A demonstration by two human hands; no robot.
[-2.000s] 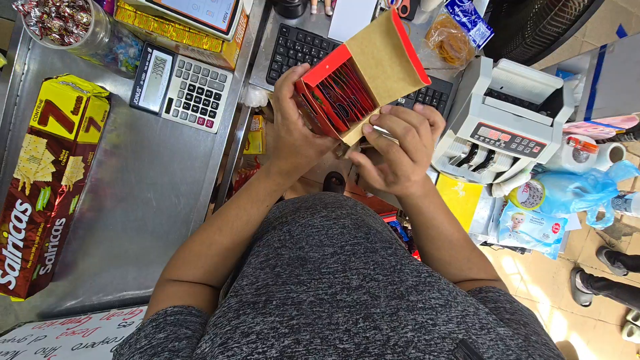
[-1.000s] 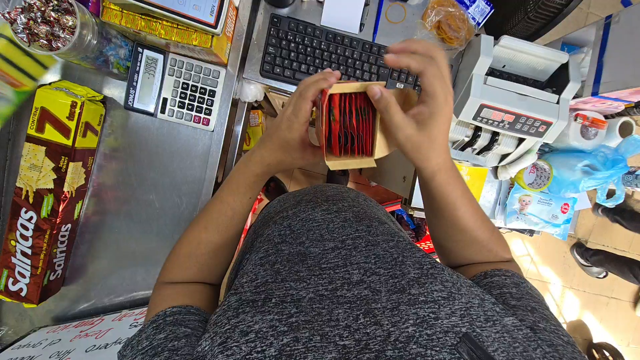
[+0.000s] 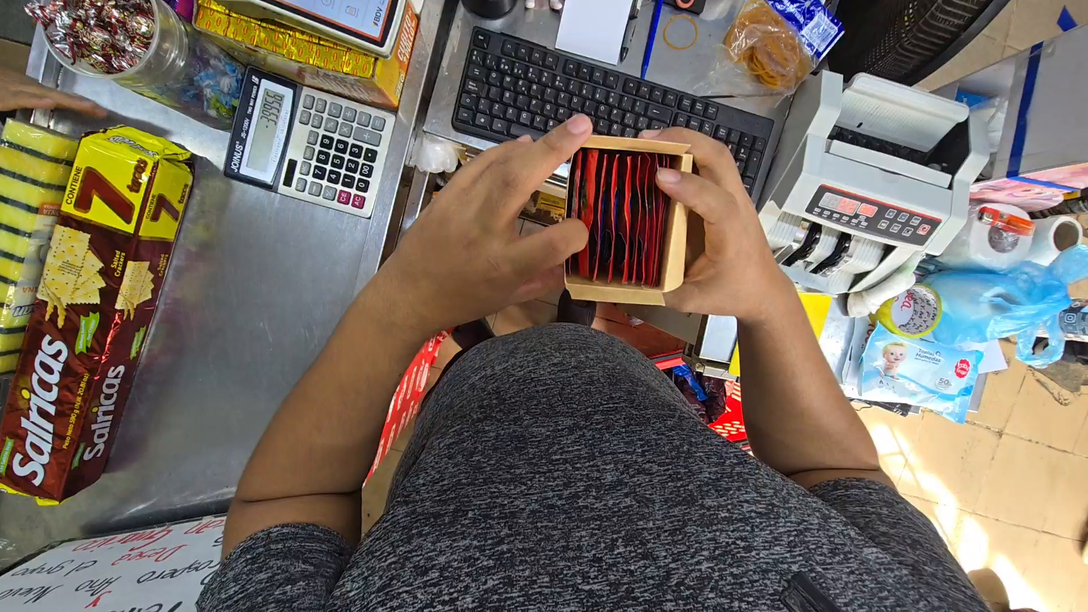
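A small cardboard box is held open side up in front of my belly. Red sachets stand upright in a row inside it. My left hand is at the box's left side, with a finger at the sachets' left edge and another finger raised near the top corner. My right hand grips the right wall, its thumb over the rim beside the sachets. Beyond the box lies a black keyboard, partly covered by both hands.
On the left metal counter are a Salricas cracker pack, yellow striped sponges, a calculator and a candy jar. Another person's hand rests near the sponges. A banknote counter and wet wipes are at right.
My right hand has come down onto the box's right side. The box's raised flap no longer shows. The striped sponges now lie beside the crackers, with another person's hand near them.
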